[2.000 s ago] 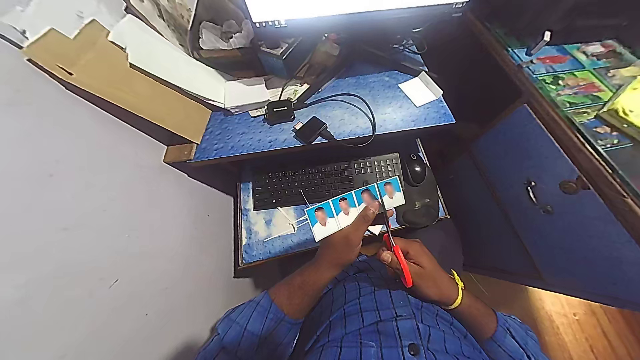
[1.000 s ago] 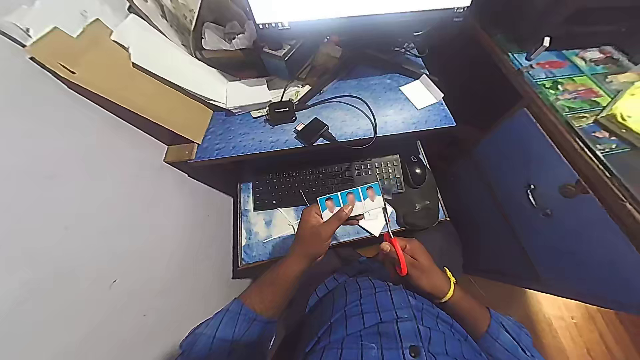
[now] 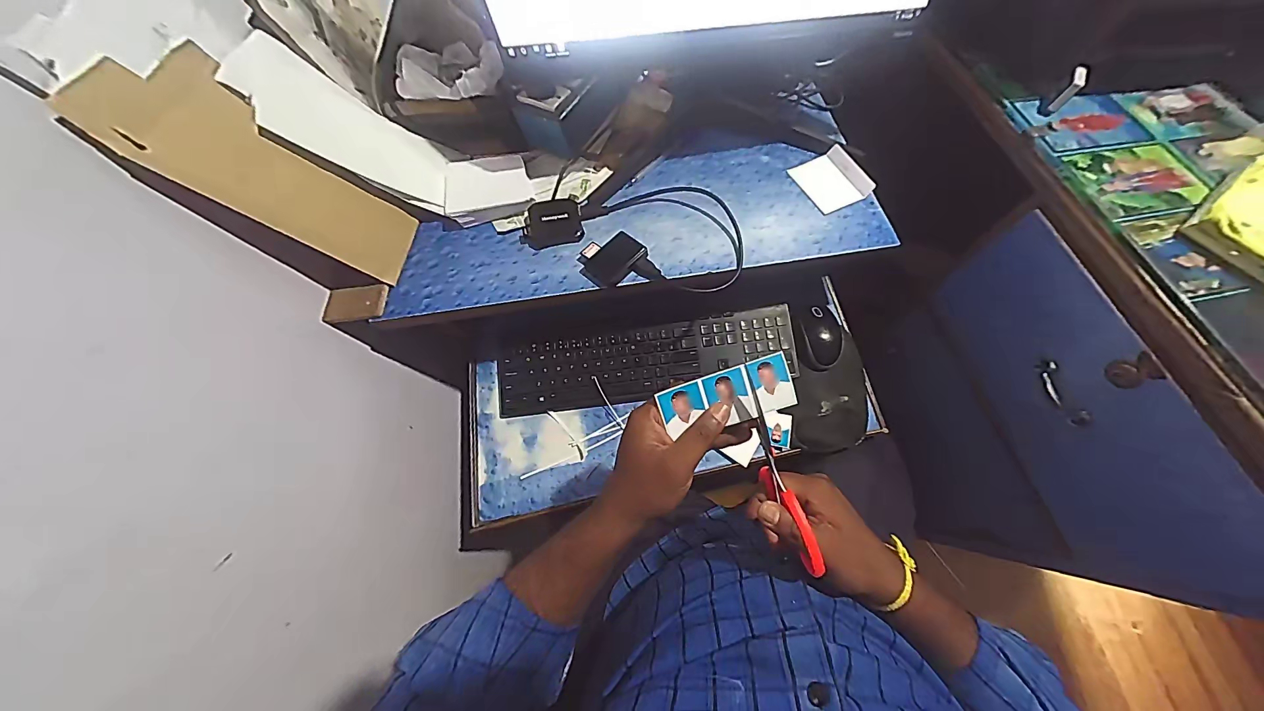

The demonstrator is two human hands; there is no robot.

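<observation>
My left hand (image 3: pixel 664 454) grips a strip of passport-size photos (image 3: pixel 726 395) over the keyboard tray, its thumb on the lower edge. Three portraits with blue backgrounds show on the strip. My right hand (image 3: pixel 815 528) is closed round the red handles of a pair of scissors (image 3: pixel 795 523). The scissor blades point up and cross the strip between its middle and right portraits. Below the strip's right end lies a separate small photo (image 3: pixel 779 432), beside a white paper piece (image 3: pixel 743 450). How that paper is supported cannot be told.
A black keyboard (image 3: pixel 602 365) and a mouse (image 3: pixel 820 337) sit on the pull-out tray (image 3: pixel 494 494), with thin white paper strips (image 3: pixel 563 449) at left. Above are black cabled adapters (image 3: pixel 614 260) and a folded paper (image 3: pixel 829 181). A blue cabinet door (image 3: pixel 1037 395) stands at right.
The strip showed four portraits two seconds ago and shows three now. A separate photo is now visible under its right end. Both hands still hold the strip and the scissors.
</observation>
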